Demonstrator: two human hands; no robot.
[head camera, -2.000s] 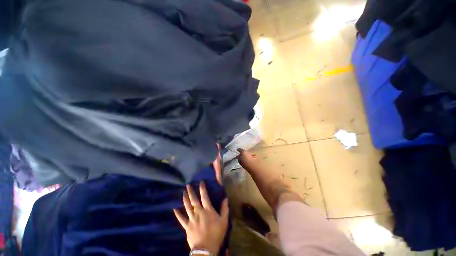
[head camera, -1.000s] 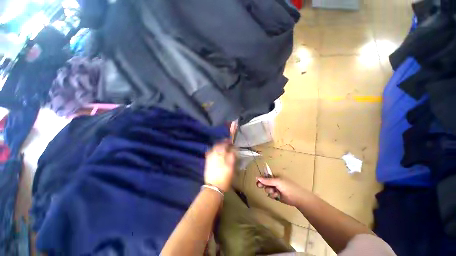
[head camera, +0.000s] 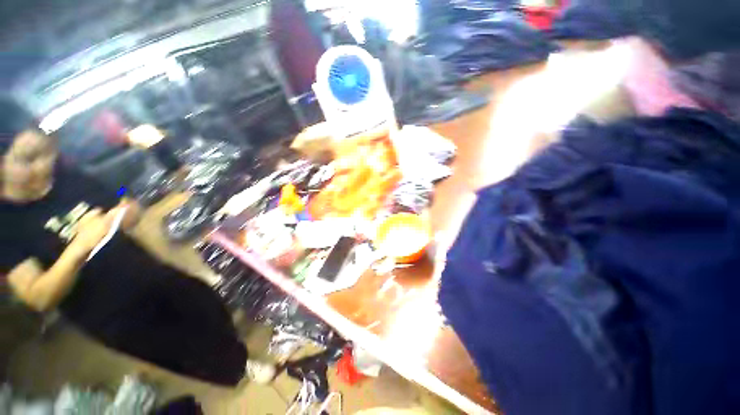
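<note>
The navy garment heap (head camera: 649, 243) fills the right side of the head view, with folds and a shinier patch near its middle. It lies on a glossy brown table (head camera: 466, 357) with pink edging. An orange bowl (head camera: 403, 237), pale inside, stands left of the heap. Neither my left hand nor my right hand is in the picture. The snips are not in view. The view is blurred.
A black phone (head camera: 336, 258) lies on white paper left of the bowl. Behind are an orange plastic bag (head camera: 357, 182) and a white fan (head camera: 350, 81) with a blue face. A person in black (head camera: 138, 284) stands at the left, holding something white. Plastic-wrapped items lie beyond the table.
The view has swung left from the floor and grey garments to the table and fan. Both hands and the snips, seen a second ago, are out of the picture.
</note>
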